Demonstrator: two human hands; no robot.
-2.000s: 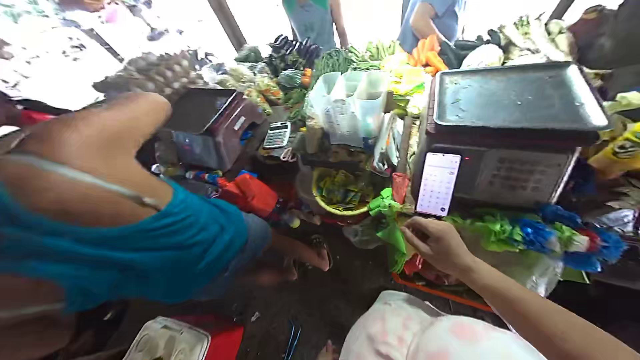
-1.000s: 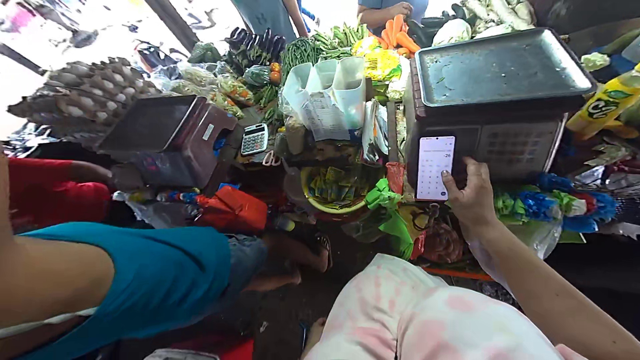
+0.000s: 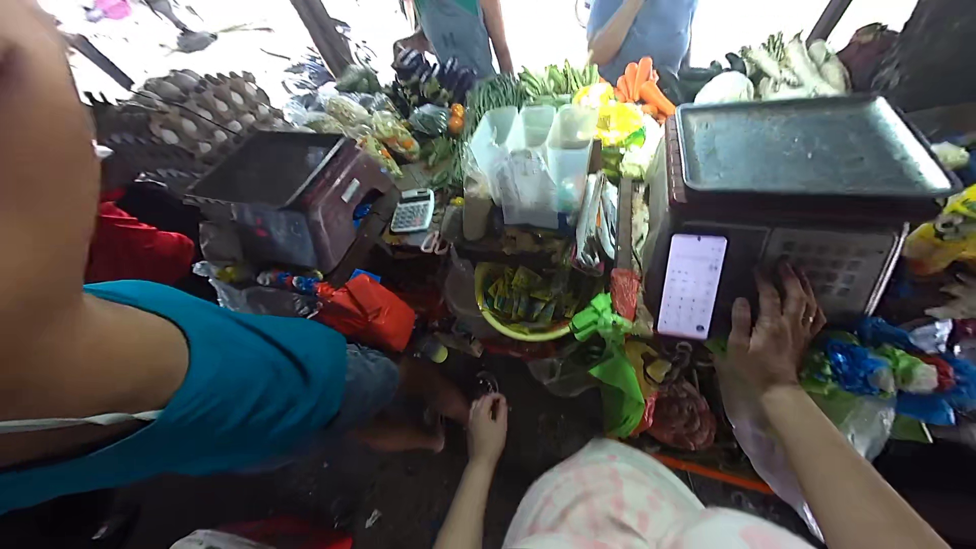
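My right hand (image 3: 778, 328) lies spread on the front panel of a weighing scale (image 3: 823, 259), fingers at its keypad. Just left of it a smartphone (image 3: 692, 286) showing a calculator screen leans upright against the scale. The scale's metal tray (image 3: 808, 145) holds nothing. My left hand (image 3: 488, 427) hangs low over the dark floor, its fingers curled together; whether something small is in it cannot be told. Above it sits a round yellow-rimmed basket (image 3: 526, 334) of small packets. Green plastic bags (image 3: 618, 381) hang between the basket and the scale.
At left a person in a teal top (image 3: 252, 366) stands close. Beyond are a second scale (image 3: 305, 198), a desk calculator (image 3: 412, 210), scissors (image 3: 435, 242), clear plastic containers (image 3: 534, 160), egg trays (image 3: 198, 114) and carrots (image 3: 644, 85). Two people stand behind the vegetables.
My right hand has moved from below the phone, past its lower right corner, onto the scale's keypad. My left hand has come into view at the bottom.
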